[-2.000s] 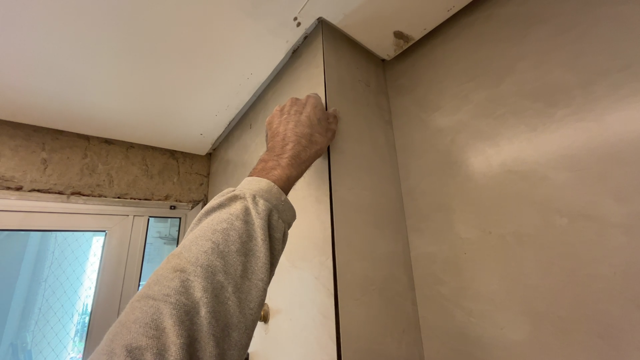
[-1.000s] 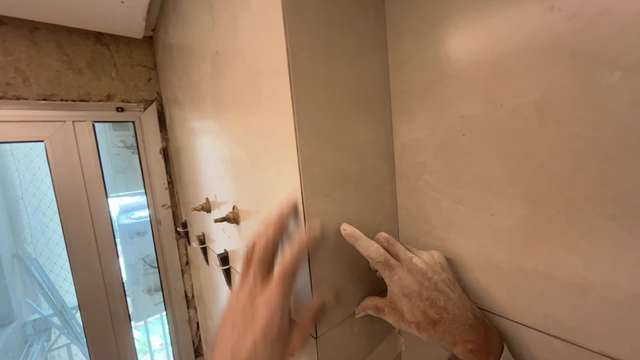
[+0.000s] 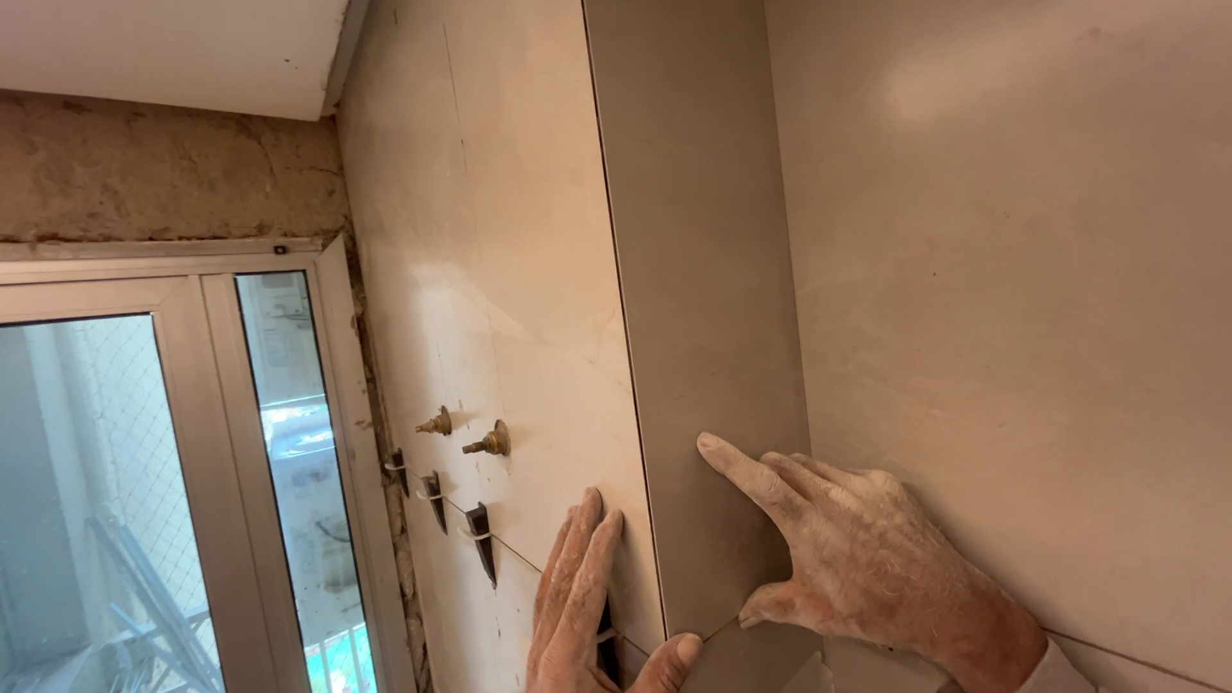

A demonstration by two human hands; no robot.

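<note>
My left hand [image 3: 587,616] lies with its fingers flat on the large light wall tile [image 3: 539,318], close to the outer corner. Its thumb reaches over to the other side of that edge. My right hand [image 3: 847,539], dusty and spread, presses its fingertips on the narrow darker tile strip [image 3: 707,289] between the outer edge and the inner corner. A thin dark gap runs down the edge where the two tiles meet. Black tile leveling wedges [image 3: 481,539] sit in white clips along the horizontal joint left of my left hand. Another wedge is partly hidden behind that hand.
Two brass valve stems [image 3: 491,440] stick out of the left tile above the wedges. A white-framed glass door [image 3: 221,433] stands at the left, under a bare rough wall strip [image 3: 173,173]. A large tiled wall [image 3: 1011,289] fills the right side. The ceiling shows at the upper left.
Two seconds ago one hand was high on the corner near the ceiling. The view has since tilted down. Since one second ago, my left hand has settled on the left tile, while my right hand stays on the narrow strip.
</note>
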